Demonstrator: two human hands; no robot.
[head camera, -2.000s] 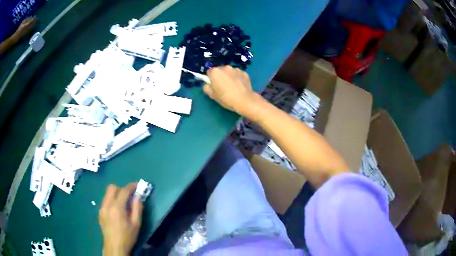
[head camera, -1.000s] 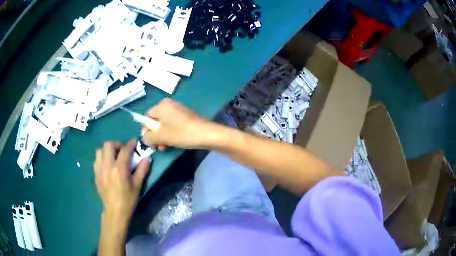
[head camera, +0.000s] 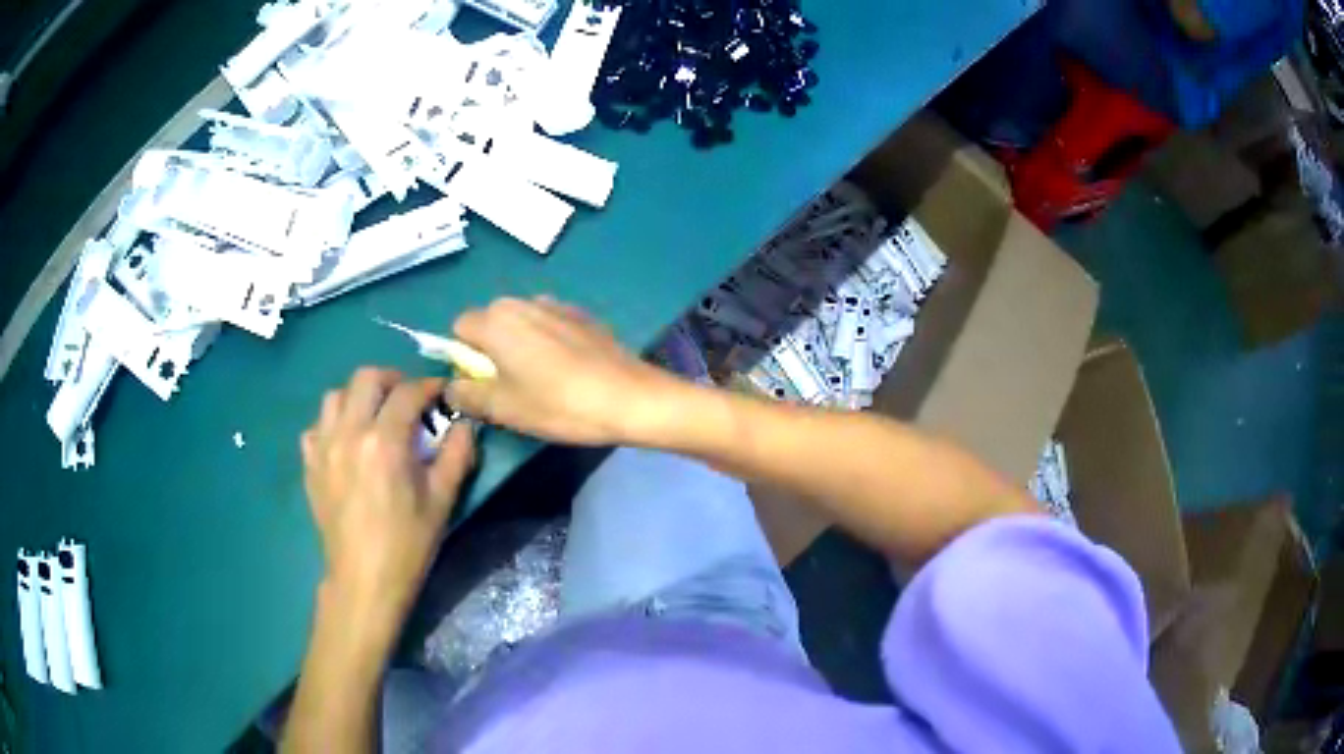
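My left hand (head camera: 380, 469) rests on the green bench near its front edge and grips a white plastic housing (head camera: 436, 424), mostly hidden by the fingers. My right hand (head camera: 538, 368) is at the housing's end, its fingertips against it, and holds a slim hand tool (head camera: 460, 354) with a pale yellowish handle; the thin shaft points up and left, off the housing. A dark spot shows at the housing's end; whether a black part sits there is unclear. A large heap of white housings (head camera: 398, 111) lies ahead, beside a pile of small black parts (head camera: 705, 67).
Three fitted housings (head camera: 56, 619) stand side by side at the far left. A tiny white scrap (head camera: 239, 439) lies on the bench (head camera: 177, 516). Right of the bench edge is an open carton (head camera: 1017, 317) of white and dark strips, with another carton behind and a red stool (head camera: 1083, 148). Clear plastic (head camera: 509, 597) lies below the edge.
My right hand has come from the black pile to the housing in my left hand, the tool still in it. The camera view has shifted. Over the last second both hands stayed together.
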